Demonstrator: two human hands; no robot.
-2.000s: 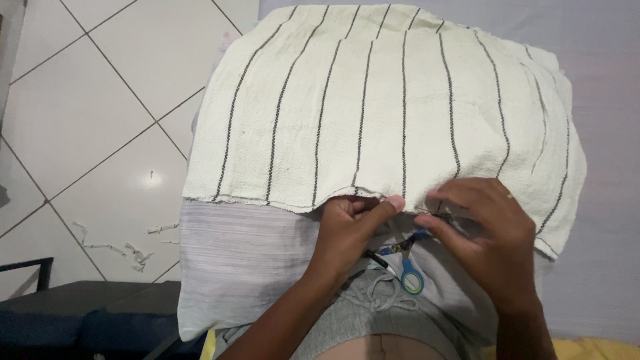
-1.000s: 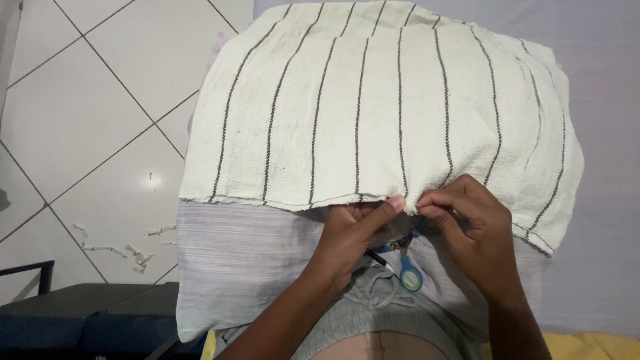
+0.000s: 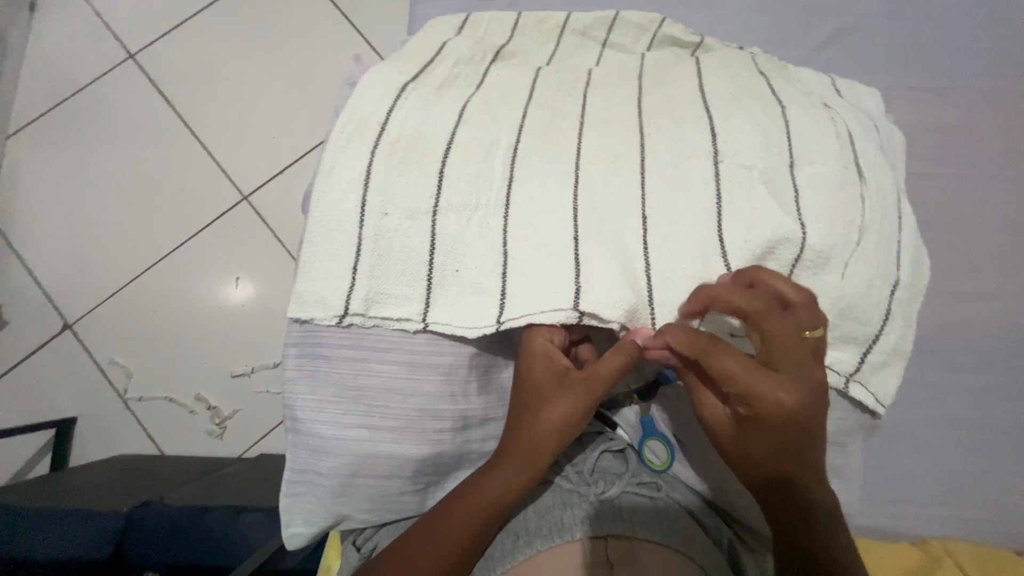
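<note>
A white woven cloth with dark stripes [image 3: 544,184] lies spread over a pillow in a pale striped case [image 3: 376,432] on my lap. My left hand [image 3: 568,376] grips the cloth's near edge, its thumb on top and its other fingers partly under the cloth. Thumb and index finger of my right hand [image 3: 744,360], which wears a ring, pinch at that edge against the left thumb tip; whether they hold a thread or needle cannot be told. Just below the hands rest scissors with a blue and green handle [image 3: 656,452], partly hidden, beside a dark, slim object [image 3: 612,422].
Cut fabric scraps [image 3: 212,412] lie on the tiled floor [image 3: 160,264] at the left. A dark blue and black padded item [image 3: 144,512] is at the lower left. A pale lilac sheet [image 3: 960,320] extends on the right, with yellow cloth [image 3: 944,556] at the bottom corner.
My right hand was apart from the left thumb two seconds ago and now meets it at the cloth edge. My left hand has kept its grip there.
</note>
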